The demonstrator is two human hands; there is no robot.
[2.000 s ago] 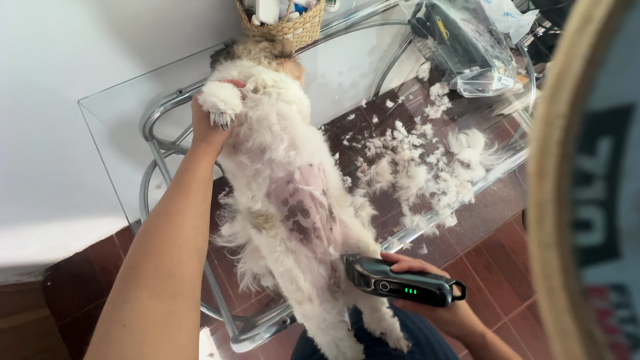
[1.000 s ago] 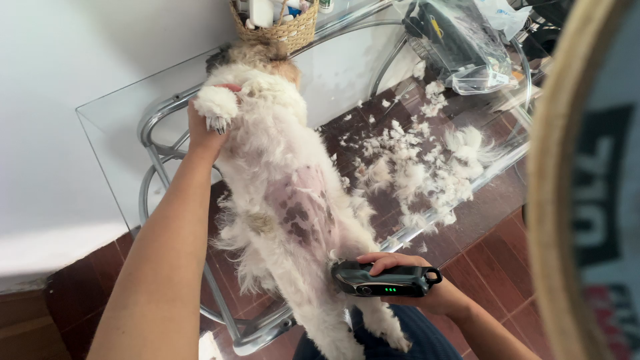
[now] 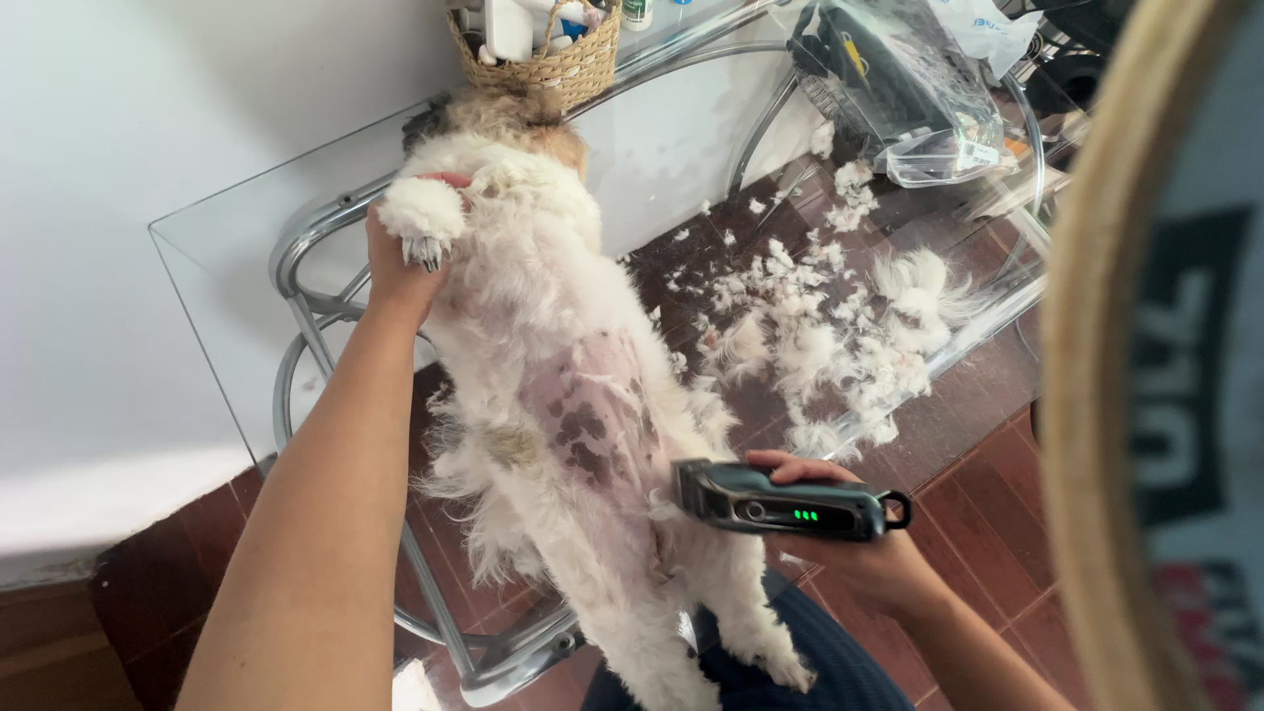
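Note:
A dog with white, partly shorn fur [image 3: 553,296] lies belly up on a glass table, its head toward the wall and its hind legs toward me. Around its front leg, by the paw [image 3: 423,209], my left hand [image 3: 403,262] is closed. My right hand [image 3: 839,538] grips a cordless hair clipper [image 3: 780,502] with green lights lit. The clipper's blade end is against the fur at the inner thigh, beside the bare pink belly with dark spots [image 3: 592,415]. Most of my right fingers are hidden behind the clipper.
Cut white fur [image 3: 829,336] lies in clumps on the glass table [image 3: 212,370], right of the dog. Beyond the dog's head stands a woven basket [image 3: 568,74] of bottles. A clear plastic bag [image 3: 908,89] lies at the back right. A wood-rimmed round object [image 3: 1076,395] fills the right edge.
The clipper has tilted in my right hand between frames, and its lit side now faces up more than one second ago. My left hand stays at the dog's front leg.

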